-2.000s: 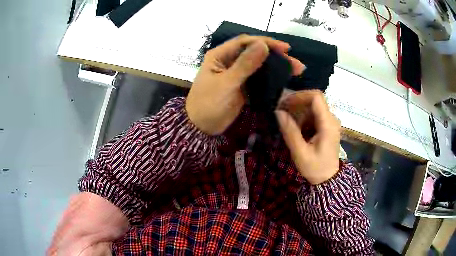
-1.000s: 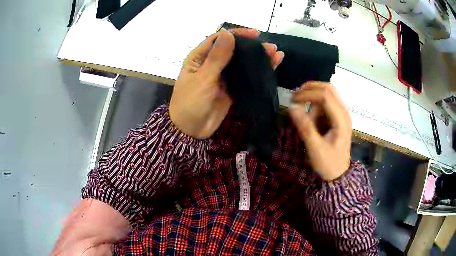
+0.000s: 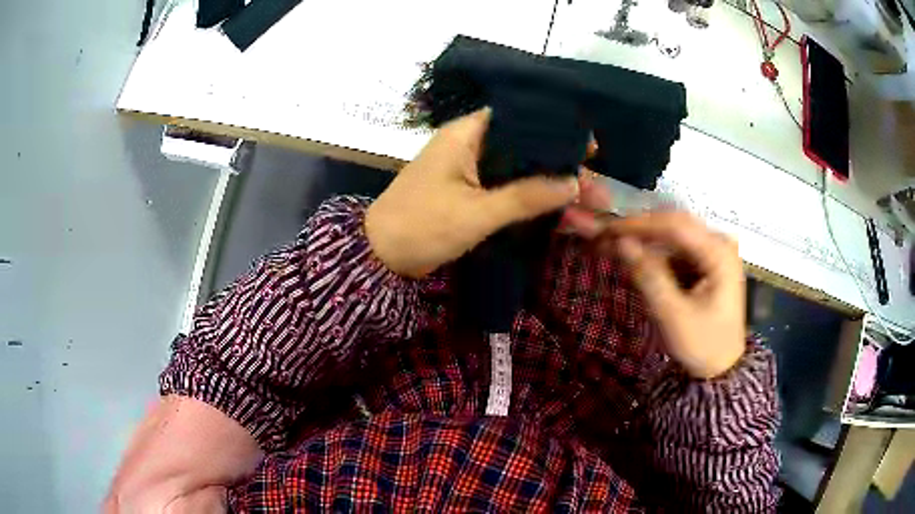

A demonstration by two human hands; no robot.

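My left hand (image 3: 451,196) grips a black cut piece (image 3: 532,131) above my lap, thumb across its front. The piece hangs down below the hand over the apron. My right hand (image 3: 687,276) is at its right side, fingertips bent together near the piece's edge and my left fingertips. They are blurred, and I cannot tell whether they pinch anything. Behind the held piece, a thick bundle of black cut pieces (image 3: 637,115) lies on the table near its front edge, with a ragged fringe at its left end.
Black strips (image 3: 259,22) lie at the table's back left. A phone in a red case (image 3: 826,105), a red cord charm (image 3: 770,68) and a slim black tool (image 3: 876,261) lie at the right. A white box (image 3: 860,417) holds dark and pink cloth. A tape measure (image 3: 499,373) hangs on my front.
My left hand has turned, its thumb now across the piece, and the piece's upper part now overlaps the bundle in view. My right hand has moved slightly down and right, with its fingertips reaching toward the piece.
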